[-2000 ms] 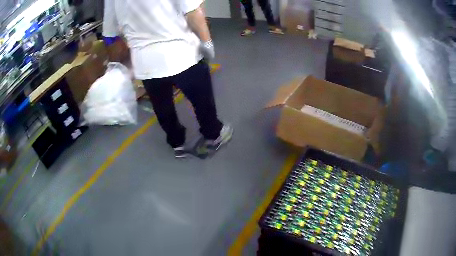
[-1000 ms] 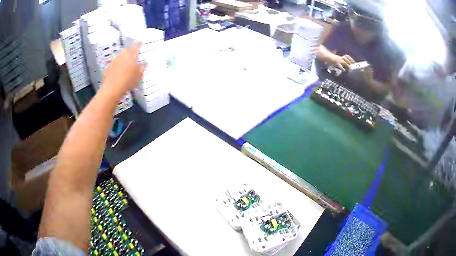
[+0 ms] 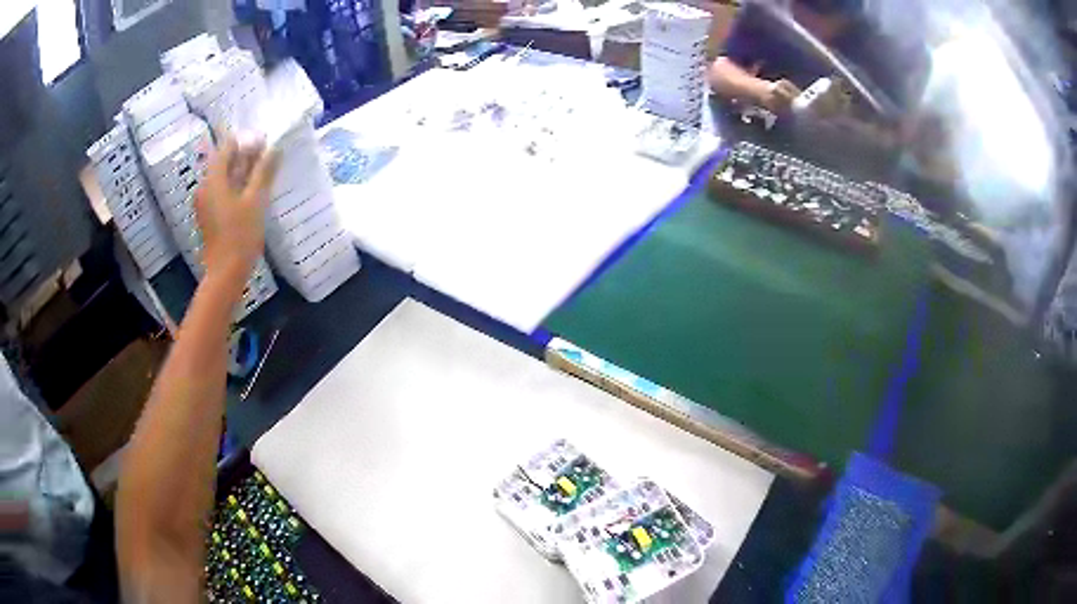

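My left hand (image 3: 234, 195) is raised at the upper left, with its fingers closed on blurred white plastic housings (image 3: 284, 100) at the top of the front stack. How many it holds is unclear. Tall stacks of white housings (image 3: 313, 230) stand under and beside it. Two white housings with green boards fitted, one at the left (image 3: 557, 486) and one at the right (image 3: 638, 543), lie partly overlapping on the off-white sheet (image 3: 402, 413). At least one more housing lies under the right one. My right hand is not in view.
A dark tray of green-yellow boards (image 3: 254, 549) is at lower left. A blue bin of tiny silvery pieces (image 3: 868, 531) is at lower right. A wooden-edged strip (image 3: 673, 407) borders the green belt (image 3: 756, 330), which carries a filled tray (image 3: 797, 201). A person sits across it.
The view has swung from the floor, a standing person and the board crate to the bench. Since one second ago, my left hand and the stacks appear further left, and the blurred housings sit lower.
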